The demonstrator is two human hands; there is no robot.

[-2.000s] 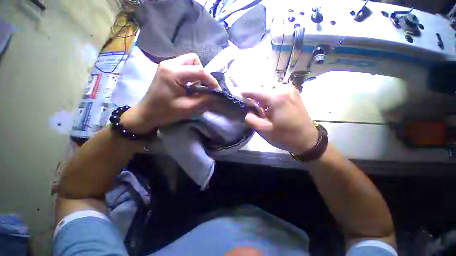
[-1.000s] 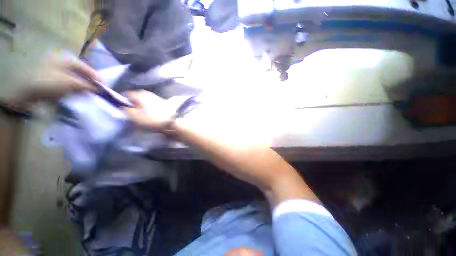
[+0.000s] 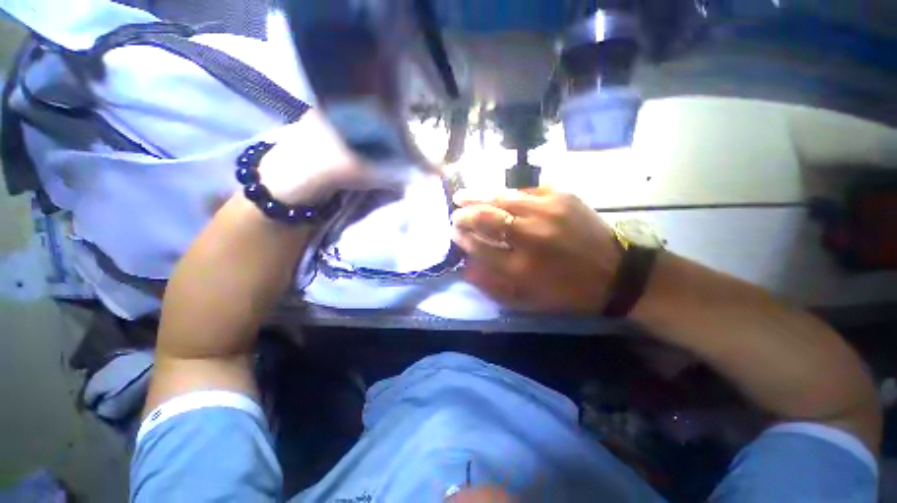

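Note:
The pale lining with dark edging is spread over the left of the table and runs to the machine under glaring light. My left hand lies on the fabric left of the needle area; its fingertips are hidden behind the machine head. My right hand, wearing a ring and watch, grips the fabric's dark edge just in front of the needle area. The sewing machine head is close above both hands. The presser foot and needle cannot be made out in the glare.
The white machine table extends right to a dark and orange-red object. A dark front edge runs above my lap. A heap of garment parts hangs below left. A yellowish surface is at far left.
My view has moved closer to the machine head. My hands have come from the left, with the fabric, to the needle area. The lining now lies spread out at the left.

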